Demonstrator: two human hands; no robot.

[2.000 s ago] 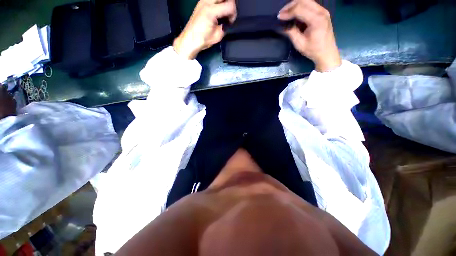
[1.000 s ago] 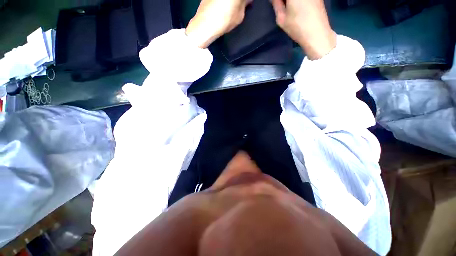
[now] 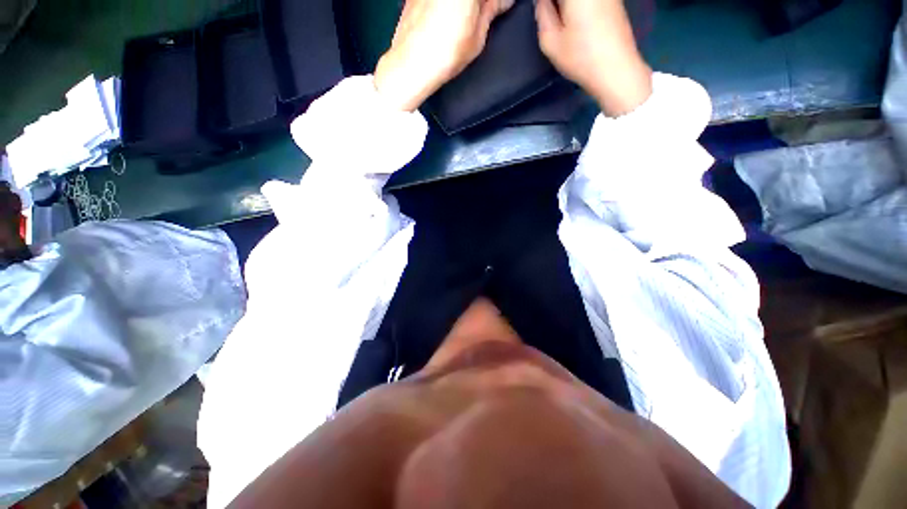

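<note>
A black case (image 3: 502,78) lies tilted at the bench edge, top centre, with a second black layer showing under its lower right side. My left hand (image 3: 443,45) is on its upper left, fingertips cut off or hidden at the frame's top. My right hand (image 3: 595,48) is on its upper right, thumb pointing up along it. Both hands seem to hold or press the case; its far end is out of the picture.
Overlapping black tray-like pieces (image 3: 164,99) lie at the left on the green bench (image 3: 746,75). White cards (image 3: 72,129) and metal rings (image 3: 91,197) are at far left. Neighbours' pale sleeves (image 3: 119,318) flank both sides. More black pieces (image 3: 791,14) are at top right.
Since two seconds ago, the case has turned from square to tilted, and both hands have come closer together at the frame's top. Since one second ago, little has changed.
</note>
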